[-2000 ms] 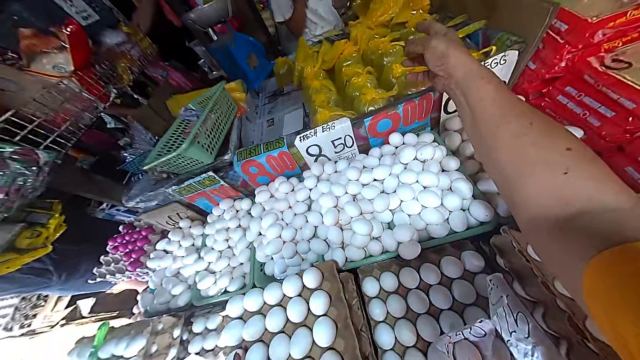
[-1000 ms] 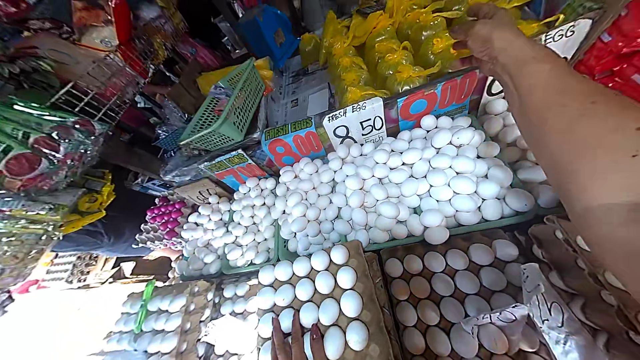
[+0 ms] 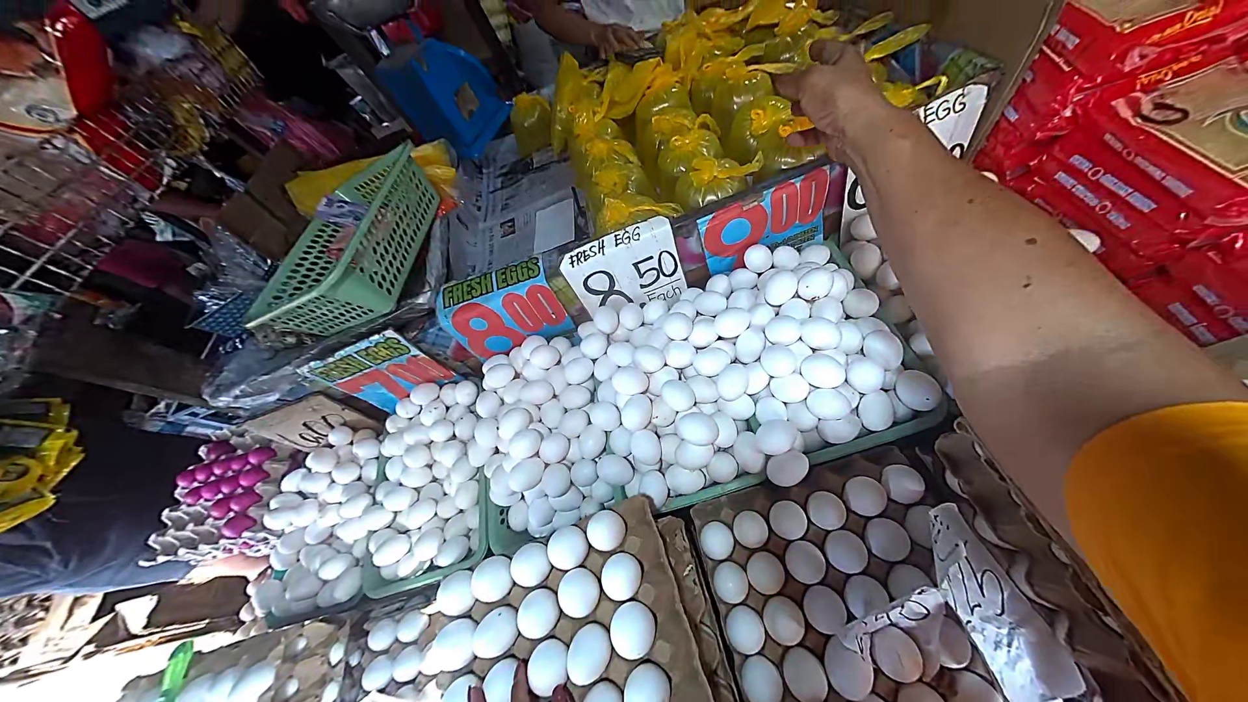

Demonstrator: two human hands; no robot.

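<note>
My right hand (image 3: 829, 93) reaches over the egg display, its fingers bent against the knotted tops of the yellow plastic bags (image 3: 682, 146); whether it grips one is hidden. Only some fingertips of my left hand (image 3: 522, 684) show at the bottom edge, among white eggs in a cardboard egg tray (image 3: 673, 595); the rest is out of frame. Between the hands, white eggs (image 3: 697, 429) lie heaped in green trays. Handwritten and printed price signs, such as the white card (image 3: 624, 265), stand behind the heap.
Another tray of eggs (image 3: 804, 561) lies at the lower right. Red packages (image 3: 1150, 175) are stacked at right. A green plastic basket (image 3: 356, 249) and a blue weighing scale (image 3: 444, 93) stand behind. Purple eggs (image 3: 229, 483) sit at left. Another person's hand (image 3: 616, 41) is beyond the bags.
My right hand stays at the yellow bags. My left fingers, out of view two seconds ago, came into view over the egg tray and now show less, lower at the bottom edge.
</note>
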